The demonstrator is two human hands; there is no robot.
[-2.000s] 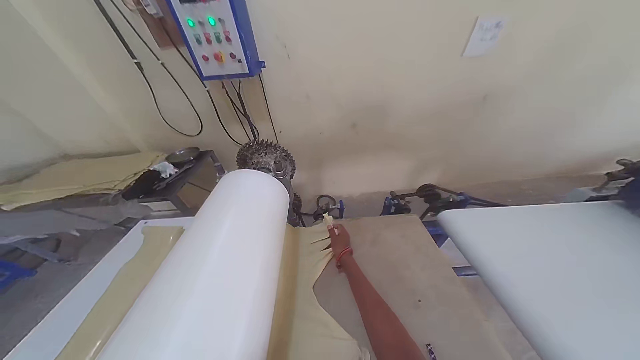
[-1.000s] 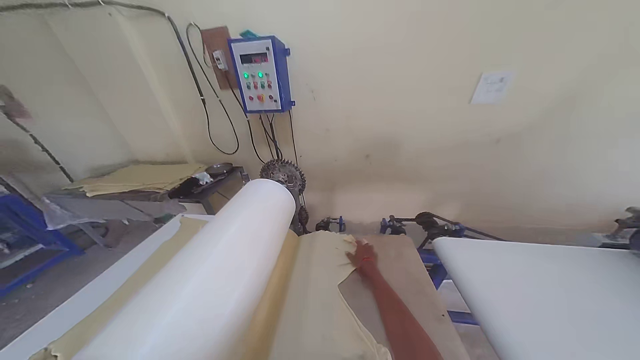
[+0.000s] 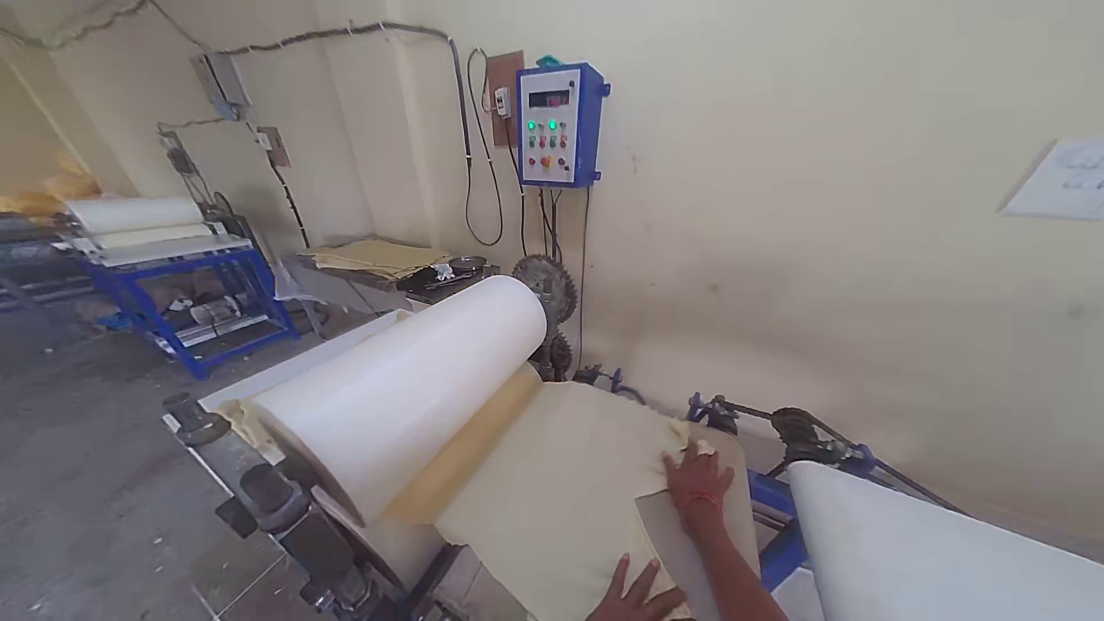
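Note:
A pale yellow pliable sheet (image 3: 552, 483) comes off a large white roller (image 3: 414, 379) and lies over a tan board (image 3: 729, 509). My right hand (image 3: 700, 483), with a red thread at the wrist, rests palm down at the sheet's right edge, fingers spread. Small crumpled pale bits (image 3: 705, 447) lie at its fingertips; whether the fingers touch them is unclear. Lower in the view, my left hand (image 3: 636, 597) lies flat on the sheet near its lower right edge, fingers apart, partly cut off by the frame.
Toothed gears (image 3: 545, 289) stand at the roller's far end, with metal machine parts (image 3: 276, 500) at its near end. Another white roller (image 3: 931, 552) is at right, beside a chain drive (image 3: 793, 427). A control box (image 3: 561, 125) hangs on the wall. Folded yellow sheets (image 3: 375, 257) lie behind.
My left hand has come into view on the sheet. The sheet covers more of the board, and my right hand's fingers are spread at its edge. The view has swung left.

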